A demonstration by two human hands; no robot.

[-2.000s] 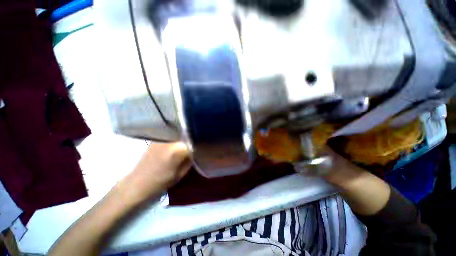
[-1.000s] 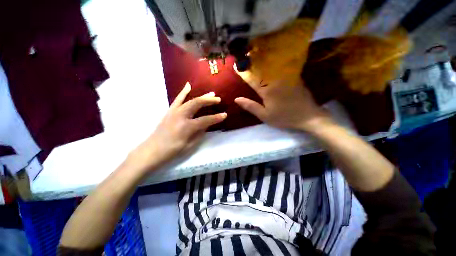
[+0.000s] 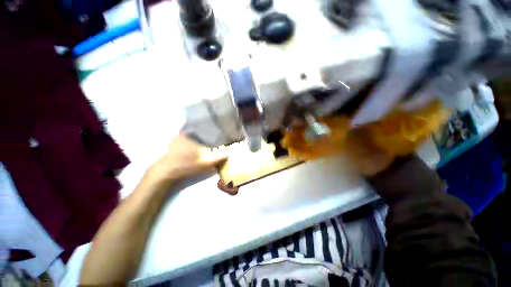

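Note:
A pale yellowish lit piece (image 3: 255, 168), probably cloth, lies under the sewing machine head (image 3: 218, 120). It has a thin dark lower edge and a small reddish-brown curl at its lower left corner. My left hand (image 3: 193, 158) is at the piece's left edge, fingers pointing right, its upper part against the machine head's outline; its grip is unclear. My right hand (image 3: 374, 161) is mostly hidden behind the orange tufts (image 3: 322, 137) and is blurred. The needle area is hidden behind the head.
Maroon cut pieces (image 3: 53, 146) lie at the left on the white table (image 3: 269, 207). A blue bar (image 3: 106, 38) is at the upper left. A teal-edged tray (image 3: 459, 134) and blue plastic (image 3: 476, 179) are at the right. Striped clothing (image 3: 297, 246) is below the table edge.
The maroon cloth under my hands a second ago is no longer visible there; a pale piece shows instead. The machine head covers more of the work, and my right hand is farther right.

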